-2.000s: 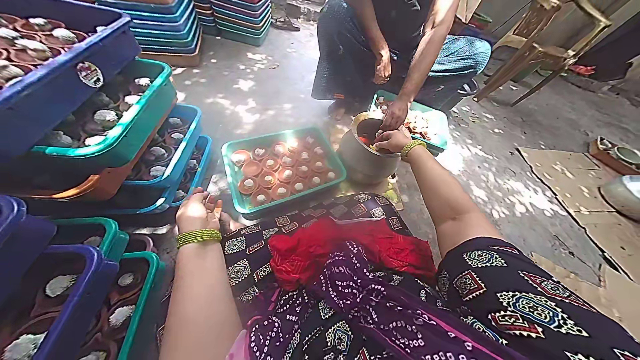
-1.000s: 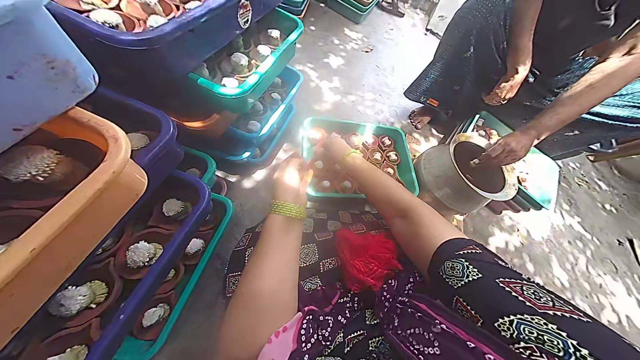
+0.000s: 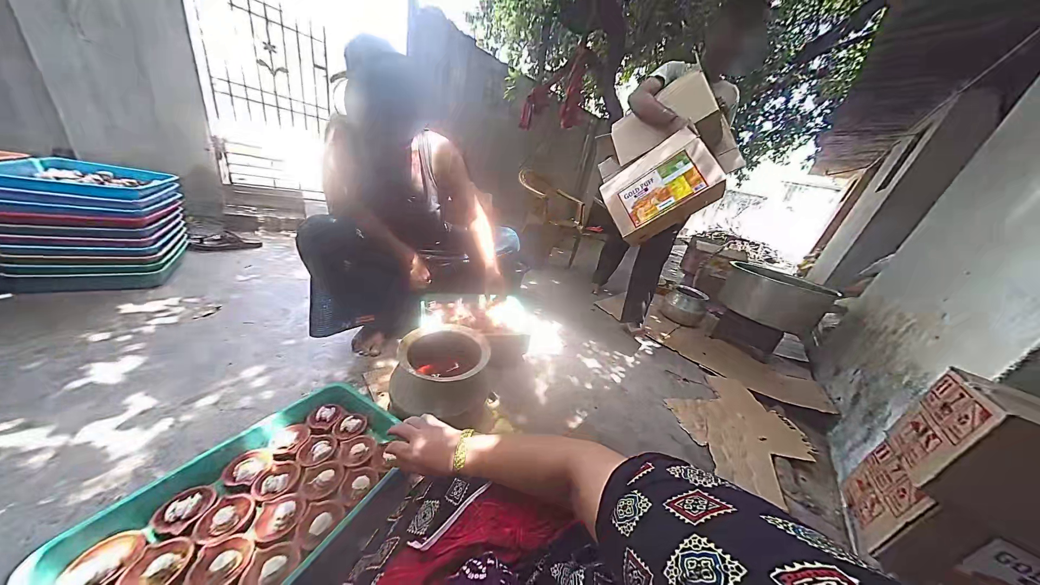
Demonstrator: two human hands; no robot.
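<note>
My right hand [image 3: 424, 444], with a yellow bangle at the wrist, rests at the right rim of a green plastic tray [image 3: 325, 398]. Its fingers bend over the rim beside the cups; whether they grip it is not plain. Small clay cups [image 3: 223, 518] with whitish filling stand in rows in the tray. Just beyond my hand is a round metal pot [image 3: 443, 382] with something red inside. My left hand is out of the frame. Across the pot, a crouching person reaches both hands toward another tray [image 3: 475, 313], washed out by glare.
Stacked plastic trays [image 3: 89, 236] stand at the left. A standing person carries cardboard boxes [image 3: 666, 195]. Flattened cardboard [image 3: 739, 431] lies on the ground at the right, near a large metal vessel [image 3: 776, 296]. Printed cartons [image 3: 926, 455] sit by the right wall. A chair [image 3: 556, 203] stands behind.
The view has swung up and right. My left hand has left the frame. My right hand, over the cups a second ago, is now at the tray's right rim.
</note>
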